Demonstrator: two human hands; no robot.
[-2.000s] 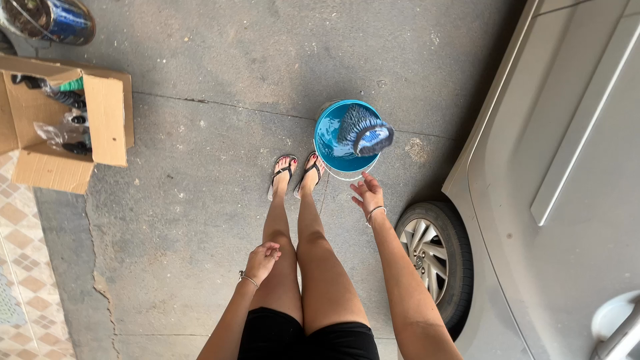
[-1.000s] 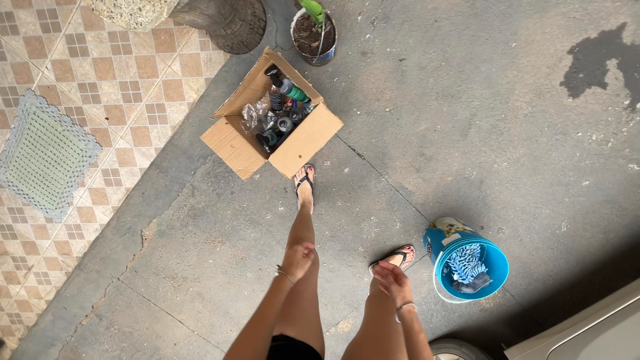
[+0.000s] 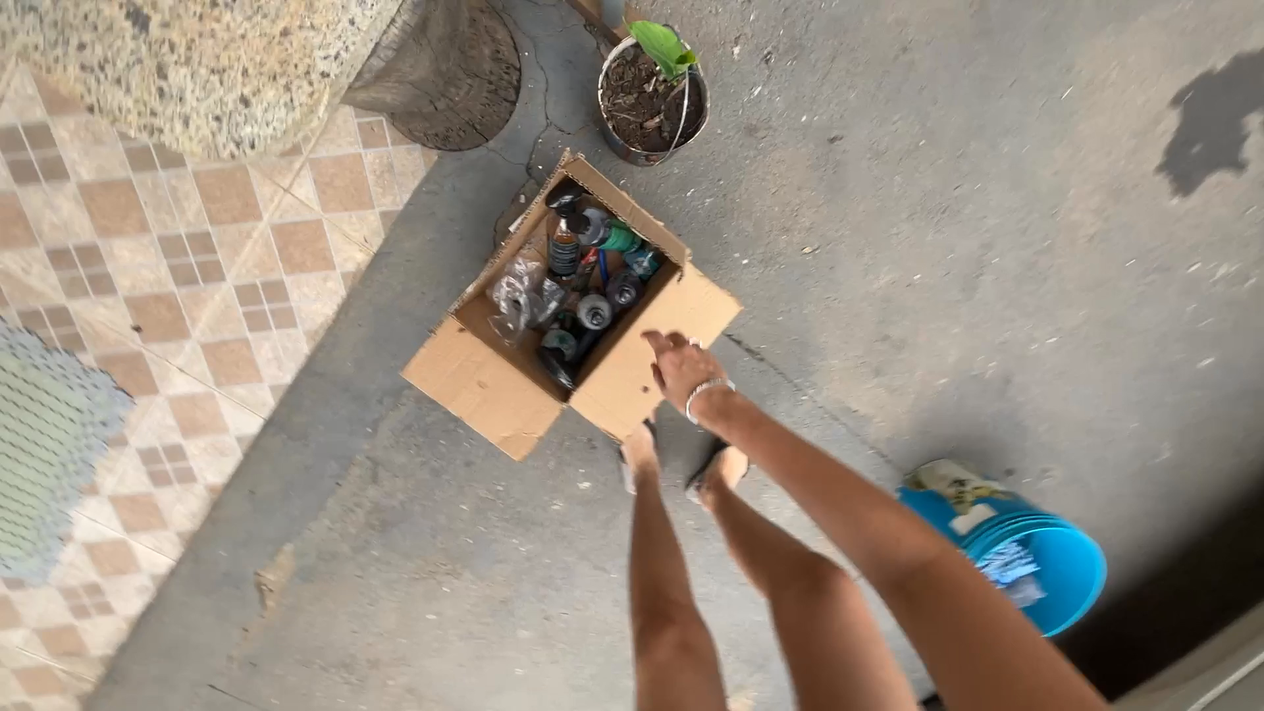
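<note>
My right hand (image 3: 683,370), with a bracelet at the wrist, is over the right flap of an open cardboard box (image 3: 494,390). Its fingers are loosely spread and hold nothing; whether they touch the flap I cannot tell. Inside the box lie several bottles, among them a dark spray bottle (image 3: 563,247) and a green one (image 3: 620,235), beside crumpled clear plastic (image 3: 526,296). A blue bucket (image 3: 1076,563) with a blue and white cloth (image 3: 1009,563) in it stands at the lower right, partly behind my forearm. My left hand is out of view.
Beyond the box stands a potted plant (image 3: 654,99). A tree-trunk base (image 3: 459,89) and a speckled stone slab (image 3: 207,69) are at the upper left. A green mat (image 3: 49,454) lies on the tiles at the left. Part of a car (image 3: 1220,662) shows at the lower right corner.
I have walked from the bucket to the box, and the view has moved along. My right hand has reached forward over the box flap. My left hand has left the view.
</note>
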